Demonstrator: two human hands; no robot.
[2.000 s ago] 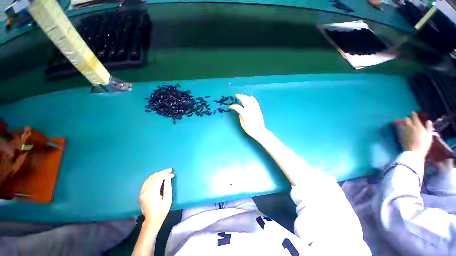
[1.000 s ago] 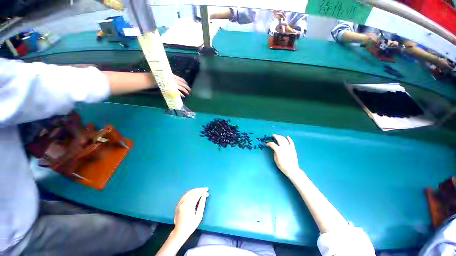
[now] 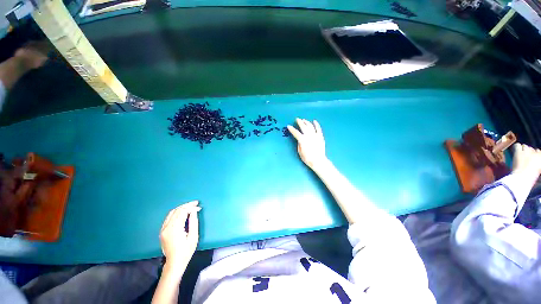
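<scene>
A loose pile of small black fittings (image 3: 197, 123) lies on the teal bench (image 3: 237, 184), with a thin scatter to its right. My right hand (image 3: 309, 142) is over the bench right of the scatter, fingers apart, with its fingertips beside a few black pieces. Whether it pinches one is too small to tell. My left hand (image 3: 180, 233) is half curled near the bench's front edge, palm inward. A dark spot shows between its thumb and fingers; I cannot tell whether it is a held piece or shadow.
A white tray of black bars (image 3: 379, 48) is on the dark green belt. A tape-wrapped post (image 3: 83, 53) stands upper left. Orange-brown fixtures sit left (image 3: 44, 202) and right (image 3: 474, 157). A neighbour's hand (image 3: 525, 160) is by the right fixture; another arm (image 3: 21, 65) reaches in upper left.
The white tray has moved left along the belt. The black tray at upper left has left the view. My right hand has shifted slightly right of the scatter; my left hand stays near the front edge.
</scene>
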